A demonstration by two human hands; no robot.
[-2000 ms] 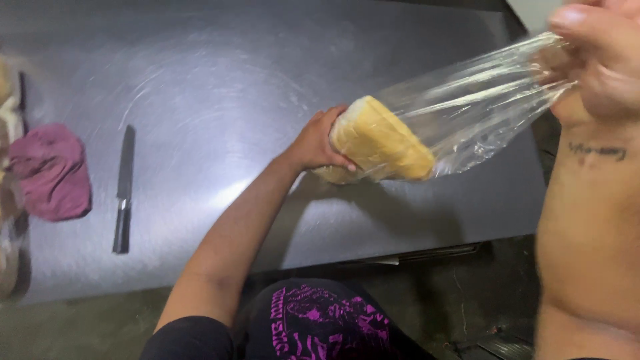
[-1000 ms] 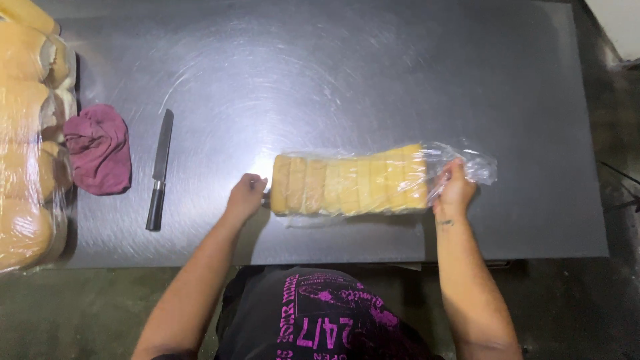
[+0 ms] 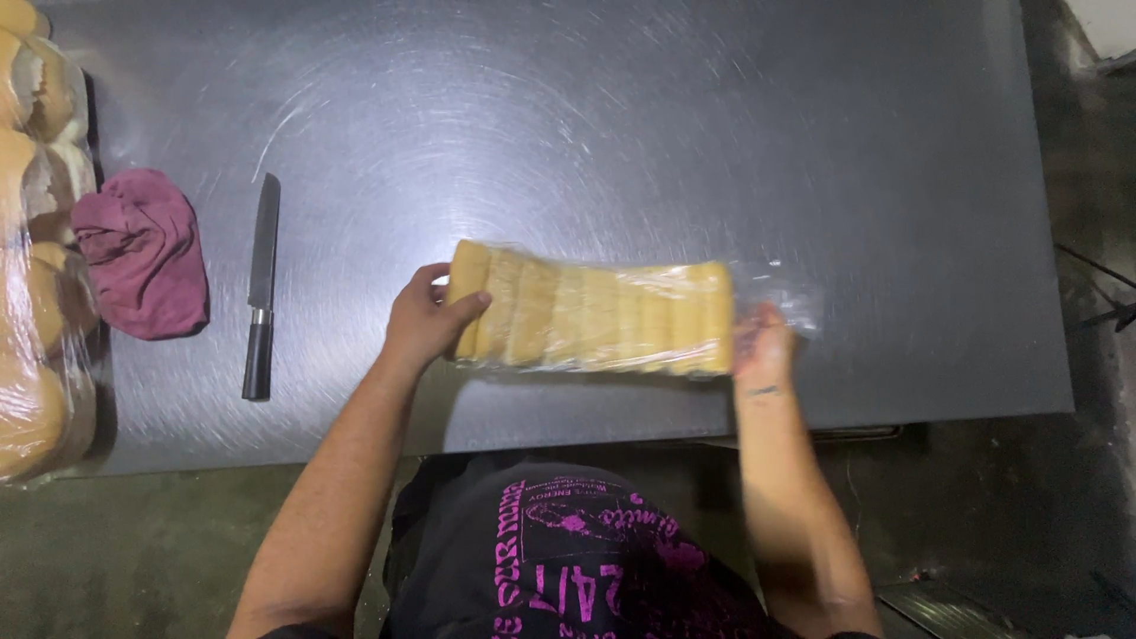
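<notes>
A sliced loaf of bread (image 3: pixel 590 311) in a clear plastic bag lies crosswise between my hands, over the near part of the metal table. My left hand (image 3: pixel 428 315) grips its left end, with the thumb on the front slice and the fingers behind. At the right end, my right hand (image 3: pixel 763 346) holds the bag's loose plastic (image 3: pixel 790 293); that hand is slightly blurred and partly behind the film. To the left, a knife (image 3: pixel 263 284) with a black handle lies on the table, its blade pointing away from me.
A crumpled purple cloth (image 3: pixel 146 253) lies left of the knife. Beyond it, at the far left, plastic-wrapped loaves (image 3: pixel 35 355) stand along the edge of the metal table (image 3: pixel 621 115). The table's near edge runs just in front of my body.
Two seconds ago my right hand held the bag's film stretched out to the upper right; now it is low at the loaf's right end. Since one second ago my left hand has closed around the left end.
</notes>
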